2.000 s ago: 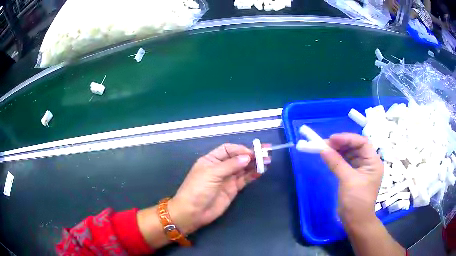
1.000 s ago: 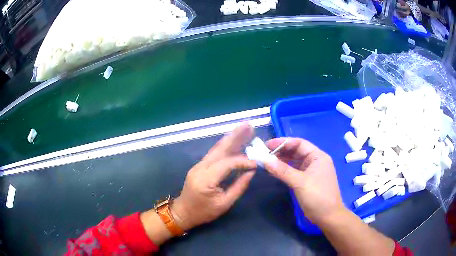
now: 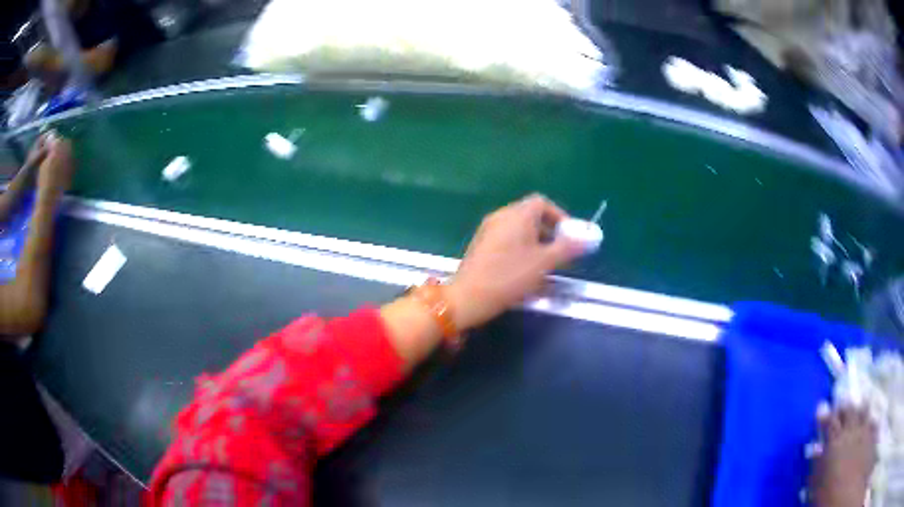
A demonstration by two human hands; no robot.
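Note:
My left hand (image 3: 515,259) is over the near side of the green belt (image 3: 446,158), its fingertips closed on a white stemmed unit (image 3: 580,234) whose thin stem points up. My right hand (image 3: 845,457) is at the lower right, blurred and cut off by the edge, at the white housings (image 3: 887,396) in the blue tray (image 3: 768,406). Whether it holds a piece cannot be told. Several other stemmed units lie on the belt, one of them (image 3: 281,146) at the upper left and others (image 3: 825,250) at the right, blurred.
A large clear bag of cream-white parts (image 3: 426,45) and a loose white pile (image 3: 714,84) lie beyond the belt. Metal rails (image 3: 327,252) edge it. A white strip (image 3: 104,268) lies on the near bench. Another person's arms (image 3: 35,228) reach in at the far left.
The view has swung left. My hands have parted: the left has moved over the belt with a white unit, the right to the housings in the tray. Another person's arms have come into view.

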